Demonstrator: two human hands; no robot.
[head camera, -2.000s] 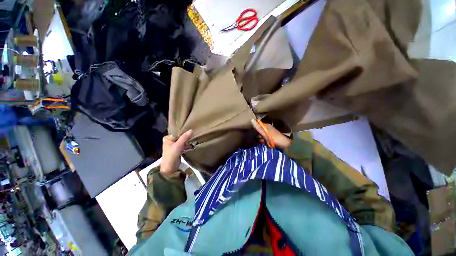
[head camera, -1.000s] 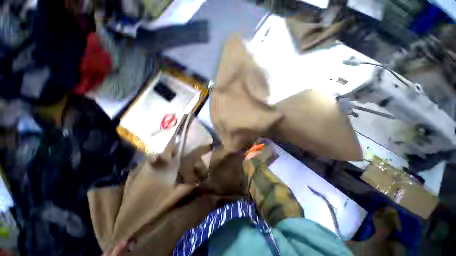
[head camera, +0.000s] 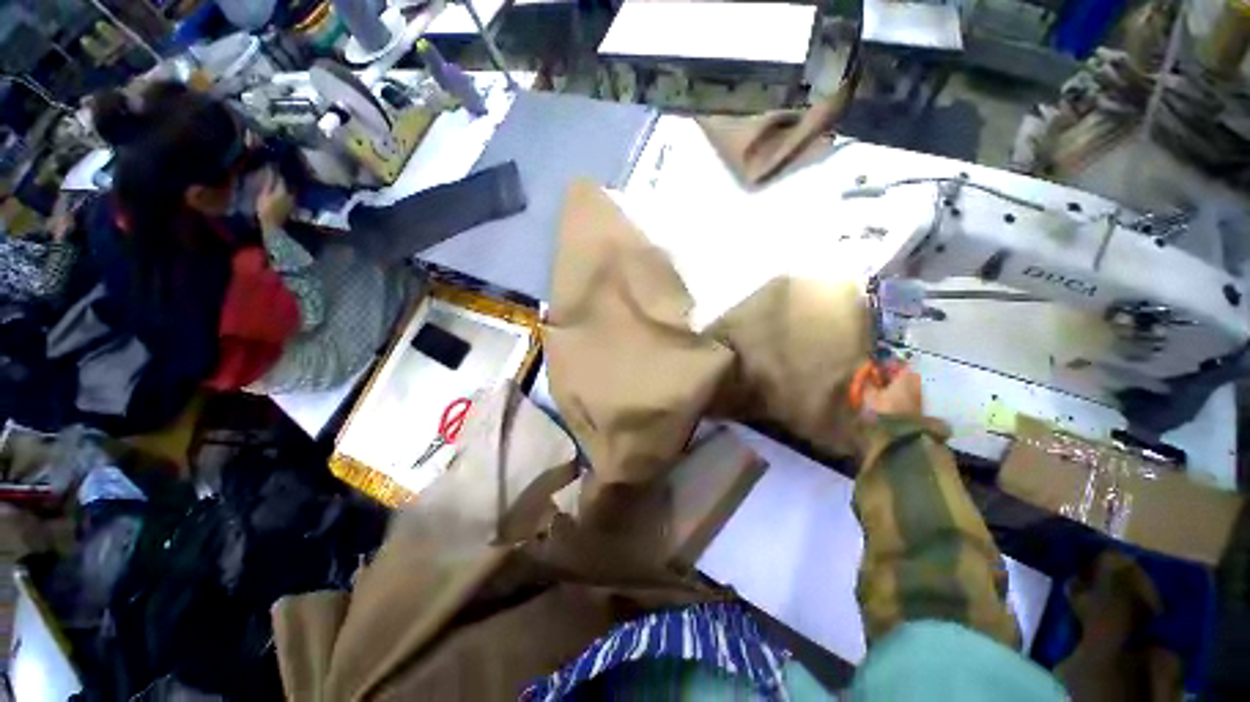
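Tan-brown cloth (head camera: 624, 343) spreads from the machine bed (head camera: 713, 220) down over my lap, in large loose folds. My right hand (head camera: 894, 395) is at the cloth's right edge, close below the needle area of the white sewing machine (head camera: 1042, 261). It holds orange-handled scissors (head camera: 866, 381); their blades are hard to make out. I cannot tell whether the fingers also grip the cloth. My left hand is not in view. The lower part of the cloth covers my striped apron (head camera: 672, 651) in part.
A yellow-edged tray (head camera: 377, 473) holds a black phone (head camera: 440, 346) and red-handled scissors (head camera: 454, 420). A taped cardboard box (head camera: 1117, 494) stands at the machine's right end. A blue bin (head camera: 1190, 617) is below it. Another person (head camera: 172, 206) sits at a machine on the left.
The view has turned toward the machine. My right hand, with the orange scissors, has moved from the lap area up and right to the needle area. My left hand has left the picture.
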